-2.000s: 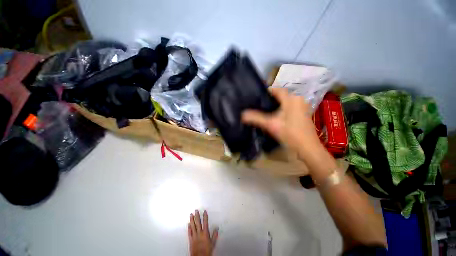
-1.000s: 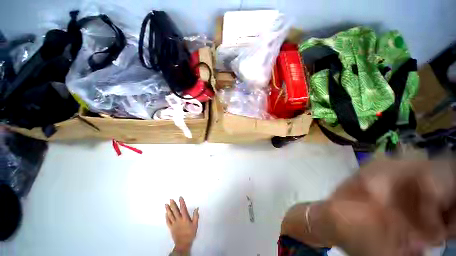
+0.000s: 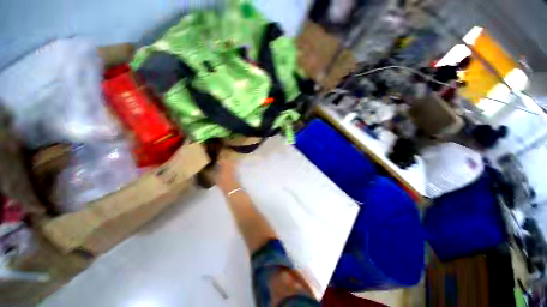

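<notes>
My right hand [image 3: 225, 172] reaches to the carton's right end, below the green patterned bag [image 3: 231, 81]. It is blurred and touches or lies close beside a small dark object [image 3: 207, 168] at the carton corner; its fingers are partly hidden, so I cannot tell if it grips. The open cardboard carton [image 3: 129, 201] holds a red box [image 3: 141, 117] and crumpled clear plastic bags [image 3: 99, 171]. My left hand is out of the picture.
The white table [image 3: 294, 192] ends at right beside blue bins [image 3: 384, 234]. A thin narrow item [image 3: 216, 286] lies on the table. Beyond the bins is a cluttered table with a white bag or cloth [image 3: 453, 168].
The view has swung right. My right hand has moved from close to the camera to the carton's right end. My left hand, earlier flat on the table, has left the picture.
</notes>
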